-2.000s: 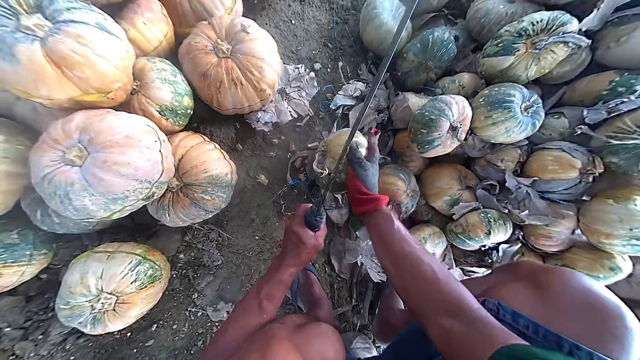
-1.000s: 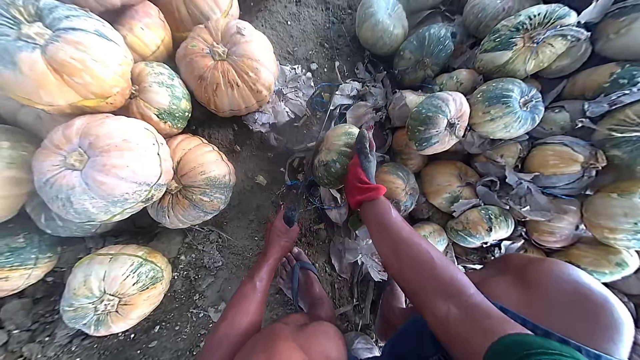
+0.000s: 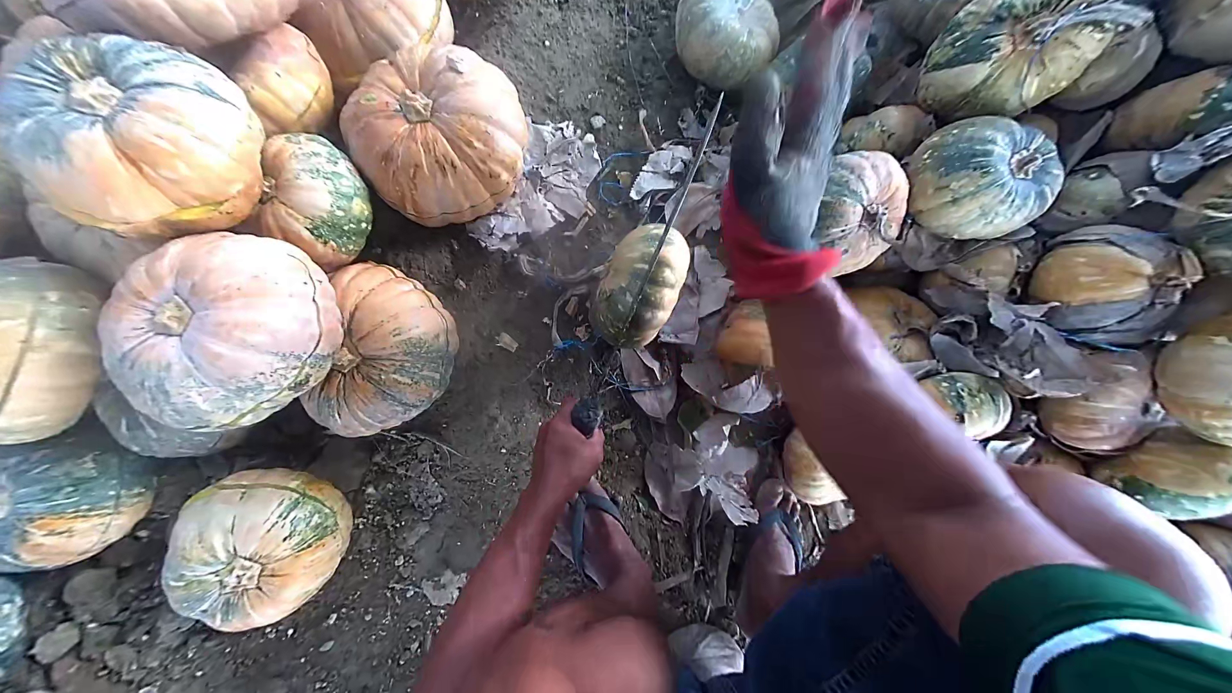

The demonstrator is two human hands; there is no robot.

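Note:
My left hand [image 3: 566, 445] is closed round the dark handle of a long-bladed knife [image 3: 685, 183], low in the middle of the view. The thin blade points up and to the right, crossing in front of a small green and tan squash [image 3: 643, 285] near the dry leaves; contact between them cannot be told. My right hand [image 3: 784, 144], in a grey glove with a red cuff, is stretched out over the right-hand pile, its thumb apart from the blurred fingers. No object shows in its grasp. A green ribbed squash [image 3: 727, 40] lies just left of its fingers.
Large orange and green pumpkins [image 3: 219, 330] are heaped on the left, with one pumpkin [image 3: 257, 549] lower on the soil. Smaller squashes [image 3: 987, 177] and dry leaves [image 3: 1030, 346] fill the right. My sandalled feet [image 3: 599, 534] stand on the dirt between the piles.
My right hand has left the small squash and moved up and to the right. That squash now lies apart from both hands. The knife blade, upright over the ground two seconds ago, still points up and right.

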